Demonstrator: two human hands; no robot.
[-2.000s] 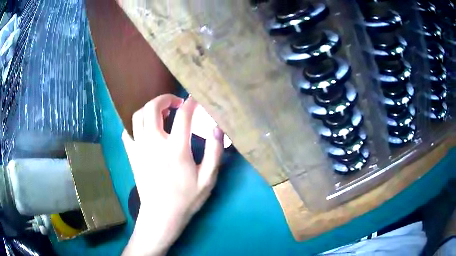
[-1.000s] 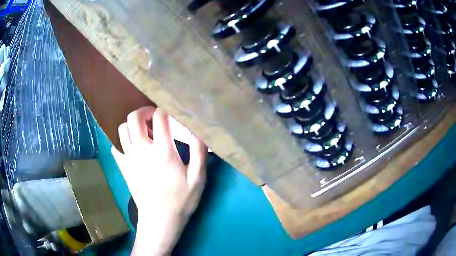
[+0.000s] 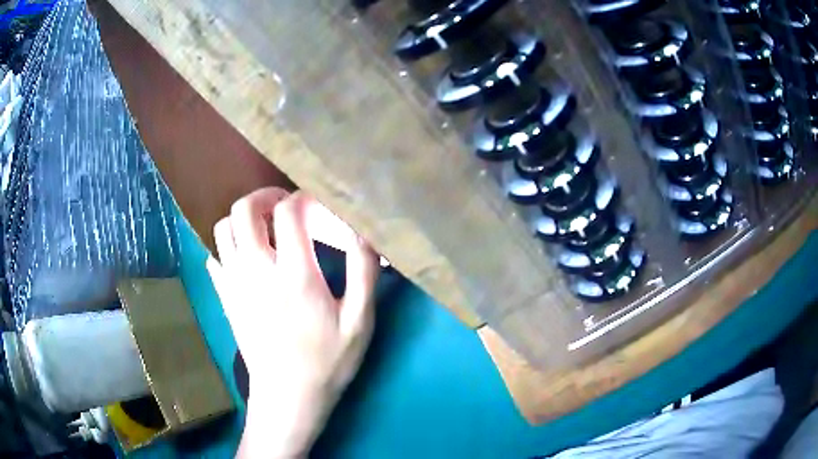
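Observation:
My left hand (image 3: 300, 296) reaches in from the lower left, back up, with bent fingers. Its fingertips and thumb are around a flat white item (image 3: 327, 224) at the board's side. A small dark object (image 3: 334, 269) shows between thumb and fingers; the hand hides most of both. Beside them a worn tan-brown board (image 3: 511, 368) slopes up. On it lies a clear plastic tray (image 3: 359, 152) with glossy black round parts (image 3: 561, 179) on edge in columns. My right hand is not in view.
Stacked clear trays (image 3: 85, 179) stand at the left. Below them are an open carton (image 3: 179, 350), a white bottle (image 3: 85, 359), small nozzle tips (image 3: 90, 423) and a yellow ring (image 3: 134, 421). The bench top (image 3: 430, 376) is teal. Light cloth (image 3: 717, 421) shows bottom right.
Against two seconds ago, the view has shifted and the board and tray appear further left. My left hand sits slightly lower in the picture, still at the white item, more of which is now covered.

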